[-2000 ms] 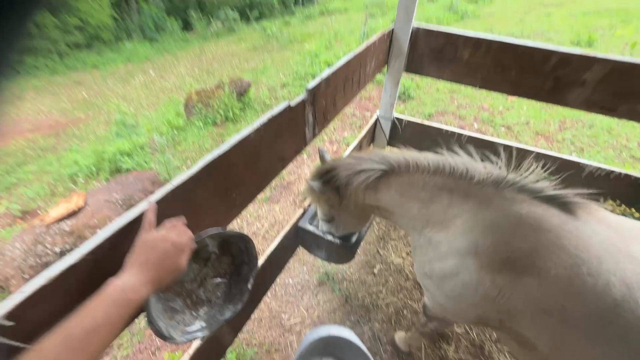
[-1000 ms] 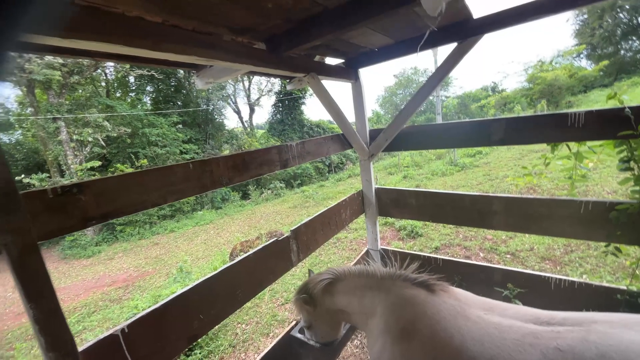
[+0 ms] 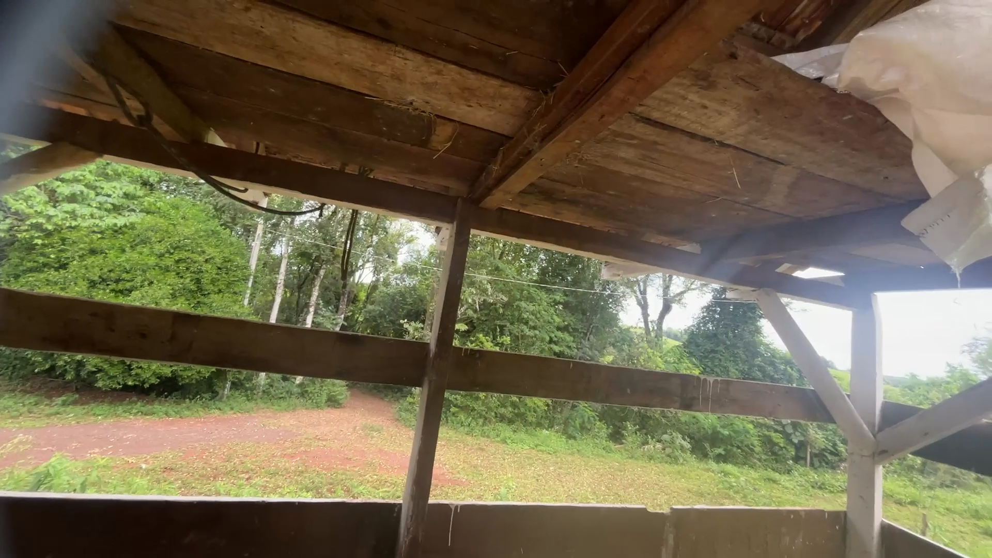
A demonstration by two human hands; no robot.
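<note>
Neither my left hand nor my right hand is in the head view now, so what they hold is hidden. The view takes in the inside of a wooden shelter. A dark wooden post (image 3: 439, 372) stands near the middle, joined to an upper fence board (image 3: 573, 377) and a lower fence board (image 3: 542, 533). Overhead are ceiling planks (image 3: 387, 85) and a thick wooden beam (image 3: 597, 93), with bits of straw caught on them.
Pale plastic sheeting (image 3: 914, 93) hangs at the upper right. A dark cable (image 3: 182, 159) droops at the upper left. A white corner post (image 3: 864, 387) with diagonal braces stands at the right. Outside lie a red dirt path (image 3: 178, 434), grass and trees.
The view has swung up and left. The horse at the trough, seen in both earlier frames, is out of view. The hand and black rubber pan at the fence show only in the oldest frame.
</note>
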